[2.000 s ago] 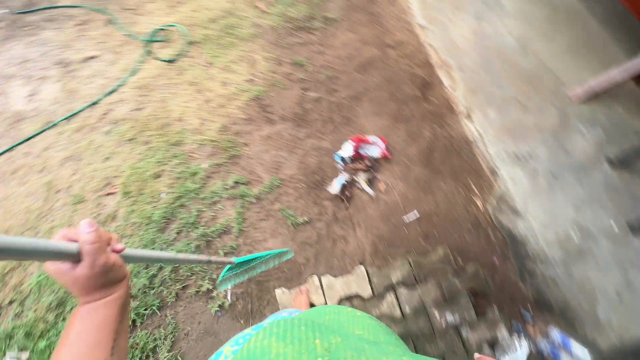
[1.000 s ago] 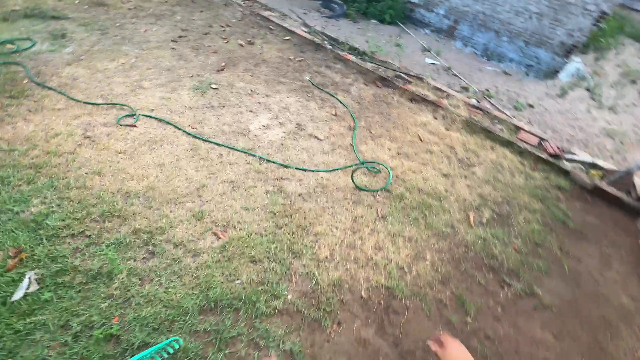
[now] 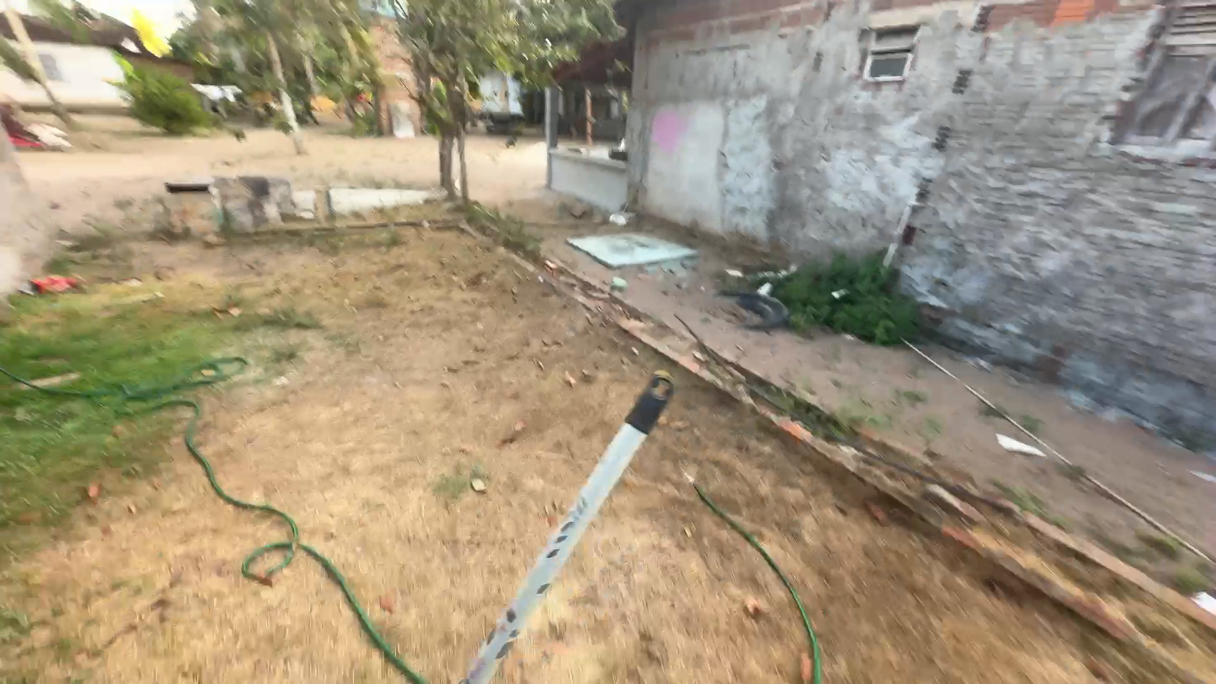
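Observation:
A pale pole handle [image 3: 570, 537] with a black hanging cap at its tip rises from the bottom edge of the head view, slanting up to the right. Its lower part is out of view, and so are both of my hands, so what holds it cannot be seen. A green garden hose [image 3: 328, 570] curls over the dry grass left of the pole and runs back to the greener grass. Another stretch of green hose [image 3: 765, 556] lies to the right of the pole.
A low brick edging [image 3: 860, 461] runs diagonally along the right. Beyond it lie a pale flat panel [image 3: 632, 250], a leafy green bush [image 3: 850, 296], a thin long rod [image 3: 1054, 451] and a weathered brick wall [image 3: 1054, 228]. A tree [image 3: 451, 104] stands farther back.
The view has swung up and outward across the yard. My hands and the green rake head, seen in earlier frames, have left the view; the capped pole end has come into it.

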